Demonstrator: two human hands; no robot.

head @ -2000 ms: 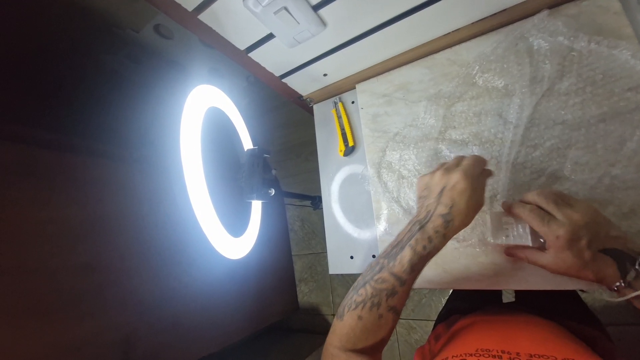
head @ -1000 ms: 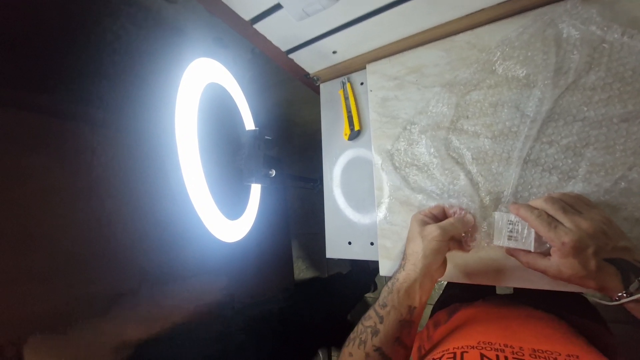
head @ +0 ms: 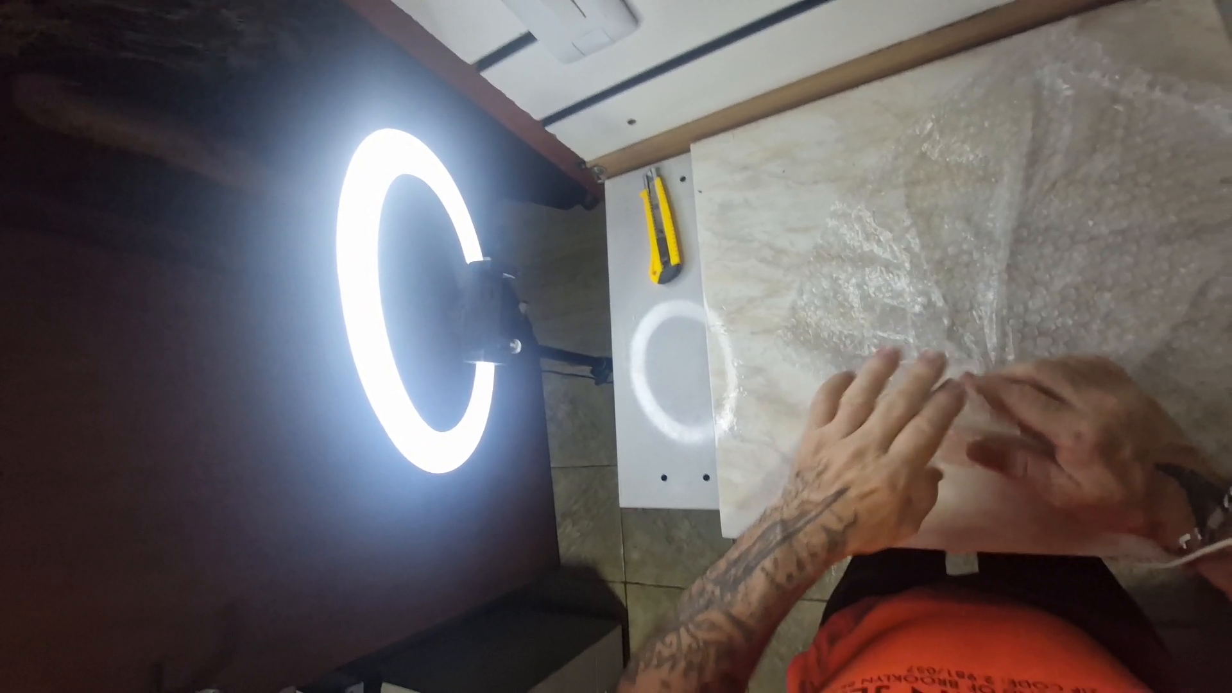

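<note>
Clear bubble wrap [head: 1088, 241] lies crumpled and spread over a marbled, cream-coloured board [head: 780, 212]. My left hand [head: 871, 443], palm down with fingers apart, rests at the near edge of the wrap. Close on its right is my right hand [head: 1078, 438], blurred and bent over the wrap; whether it grips anything cannot be told. The small white labelled box of a second ago is not clearly visible beneath the hands. A yellow snap-off utility knife [head: 662, 226] lies on the grey panel left of the board.
A lit ring light [head: 361, 298] on a dark arm stands to the left. The grey panel [head: 664, 486] with small holes projects from under the marbled board. Slatted white boards [head: 664, 87] and a wooden edge strip [head: 828, 82] run along the far side. Floor tiles show below.
A second ago my left hand pinched the wrap and my right hand held a small white labelled box. Now the left fingers are spread and close beside the right hand, and the box is hidden.
</note>
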